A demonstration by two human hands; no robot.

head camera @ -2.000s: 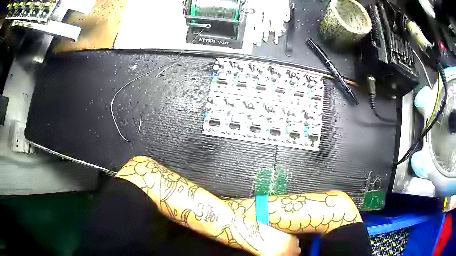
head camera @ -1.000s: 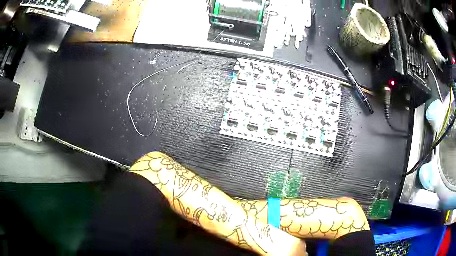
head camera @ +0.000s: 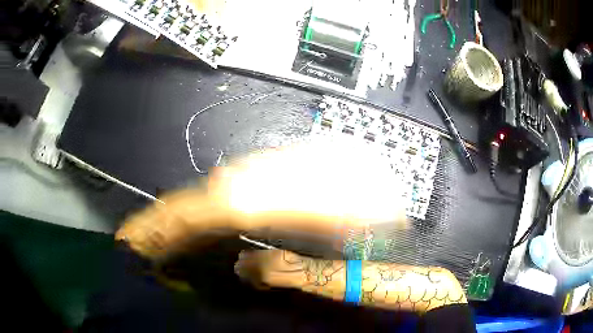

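A sheet of white circuit board strips [head camera: 426, 166] lies on the black ribbed mat [head camera: 130, 117], its lower left part hidden by my left arm. My left hand [head camera: 364, 185] is badly blurred and overexposed over the boards. Its fingers, and anything in them, cannot be made out. My right hand [head camera: 257, 268] is low near the bench's front edge, below my left forearm. It is blurred, and its fingers are unclear. A blue band [head camera: 353, 281] is around my right forearm. Another board strip [head camera: 185, 32] is at the upper left.
A green-edged wire reel [head camera: 333, 36] stands on white paper at the back. Green-handled cutters [head camera: 441, 27], a round pot [head camera: 474, 73], a black pen-like tool [head camera: 453, 130] and a black box with a red light [head camera: 520, 140] are right. Thin wire [head camera: 188, 133] curves left. A fan [head camera: 579, 201] is far right.
My crossed arms have parted: my left arm has swung up over the boards, and my right hand now shows low in the middle. The upper-left strip reaches farther right. The view has shifted.
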